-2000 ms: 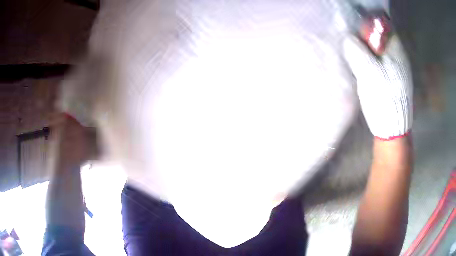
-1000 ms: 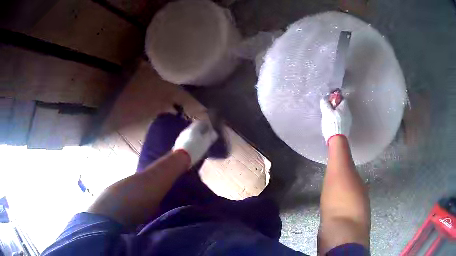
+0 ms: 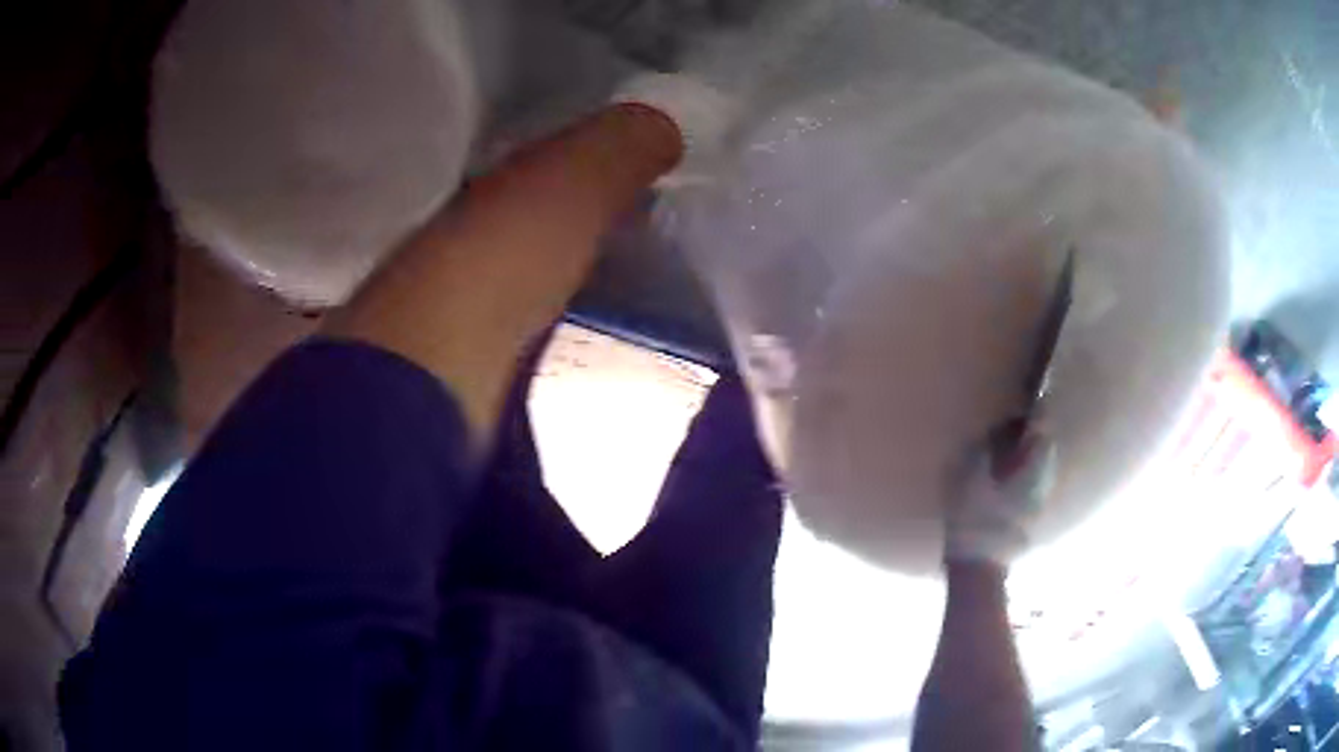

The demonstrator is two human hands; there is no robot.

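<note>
A large white bubble wrap roll stands on end in front of me to the right, its round pale face towards me. My right hand, in a white glove, grips a long dark blade by its handle, over the roll's face. My left arm reaches forward to the roll's upper left side. My left hand is a blurred pale glove against the whitish film, and its fingers cannot be made out.
A second white roll stands at the upper left. Brown cardboard lies brightly lit between my purple-blue clothed legs. A red pallet truck part is at the right. Strong glare covers the lower right floor.
The view has turned and come closer to the rolls, which now sit further left. My left hand has moved from near my knee forward to the large roll. My right hand still holds the blade.
</note>
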